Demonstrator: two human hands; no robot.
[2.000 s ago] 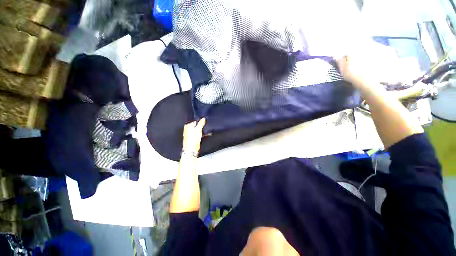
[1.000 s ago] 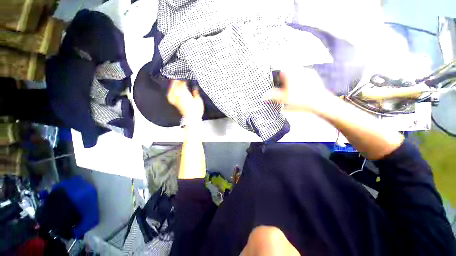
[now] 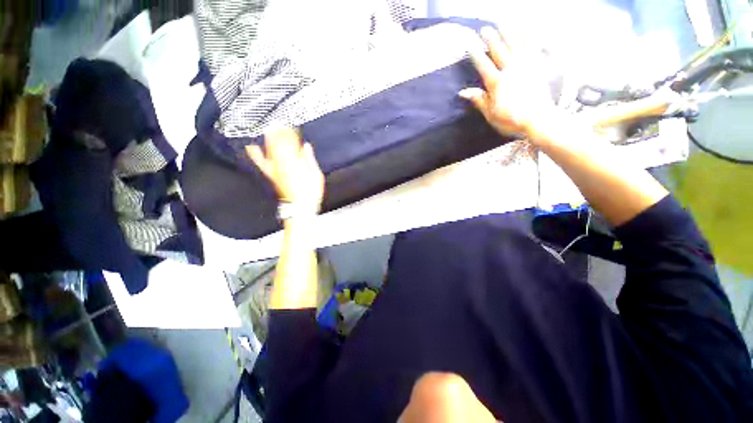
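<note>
The navy cloth (image 3: 388, 120) of the garment lies as a long band along the dark pressing buck (image 3: 223, 194), whose rounded end shows at the left. The checked lining (image 3: 272, 87) lies behind the band, partly washed out by glare. My left hand (image 3: 291, 169) rests on the band's left end, fingers apart. My right hand (image 3: 505, 91) lies on its right end with fingers spread. Whether either hand's fingertips pinch the cloth cannot be told. The steam iron (image 3: 632, 111) stands at the right end of the board, its shape partly lost in glare.
A navy and checked garment heap (image 3: 82, 165) lies at the left. Brown bundles (image 3: 23, 132) are stacked at the far left. A blue crate (image 3: 149, 380) is on the floor at lower left. Hose and cord (image 3: 718, 62) run at upper right. The white table edge (image 3: 413, 206) is in front.
The checked lining, which hung over the buck's front a second ago, now lies behind it. The navy band is flat on the buck. Both hands have moved apart and onto the band.
</note>
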